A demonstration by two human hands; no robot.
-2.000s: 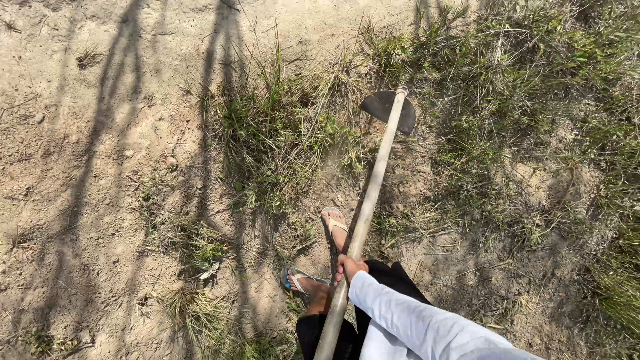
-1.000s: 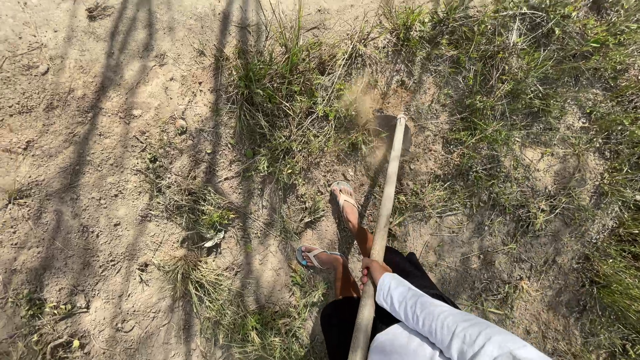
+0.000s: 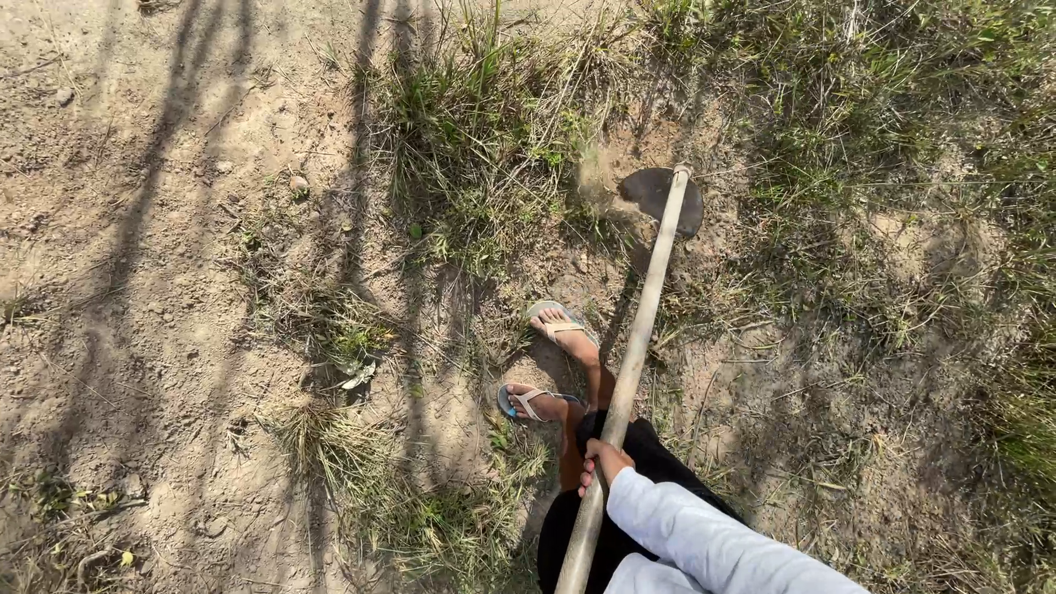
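Note:
My right hand (image 3: 606, 466) is closed around the long wooden handle (image 3: 639, 330) of a hoe, near my knees. The handle slants up and to the right from the bottom edge. At its far end the dark, rounded metal hoe blade (image 3: 652, 194) is low over bare soil beside a grass clump, with a puff of dust at its left side. My left hand is out of view, and so is the handle's near end.
My feet in flip-flops (image 3: 561, 326) stand just left of the handle. A thick grass clump (image 3: 470, 140) grows ahead of them, and denser grass (image 3: 874, 124) covers the upper right. Dry sandy ground (image 3: 165, 346) with branch shadows lies to the left.
The hoe blade was in full view two seconds ago, then partly hidden by dust and shadow, and now shows again beside the grass. My right hand has kept its hold on the handle.

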